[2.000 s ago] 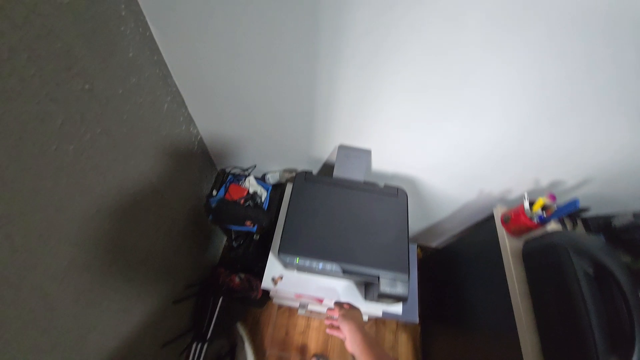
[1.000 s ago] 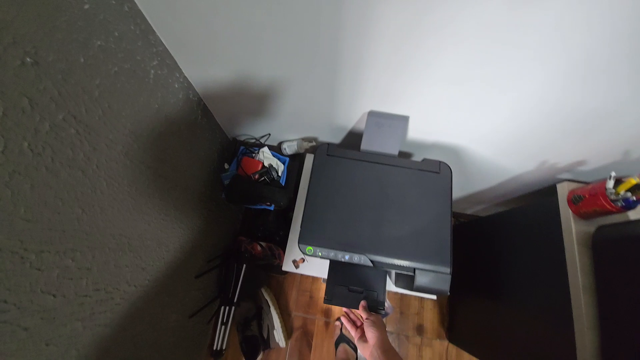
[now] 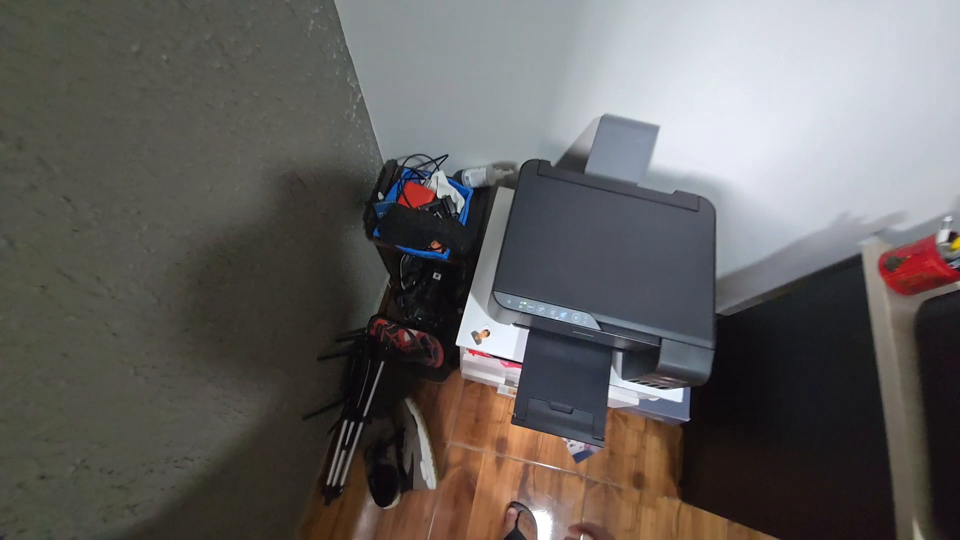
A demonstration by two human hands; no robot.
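Note:
A black printer (image 3: 604, 255) stands on a white cabinet (image 3: 491, 330) against the light wall. Its front output tray (image 3: 564, 379) is pulled out over the floor, and its grey rear paper support (image 3: 622, 148) is upright. Small lights glow on the control panel (image 3: 549, 309). At the bottom edge, below the tray and apart from it, shows a small part of what appears to be my right hand (image 3: 589, 532); its fingers are mostly cut off, so its grip is unclear. My left hand is out of view.
Left of the printer are a blue bin (image 3: 461, 196) of cables and small items, a bottle (image 3: 480, 176), a folded tripod (image 3: 352, 435), a flip-flop (image 3: 412, 343) and shoes (image 3: 420, 446). A red pen holder (image 3: 916, 266) sits at right. A foot in a flip-flop (image 3: 523, 521) shows below.
The front tray, not seen extended two seconds ago, came out and now reaches farther than one second ago. My right hand has left its front edge and moved down to the bottom of the view.

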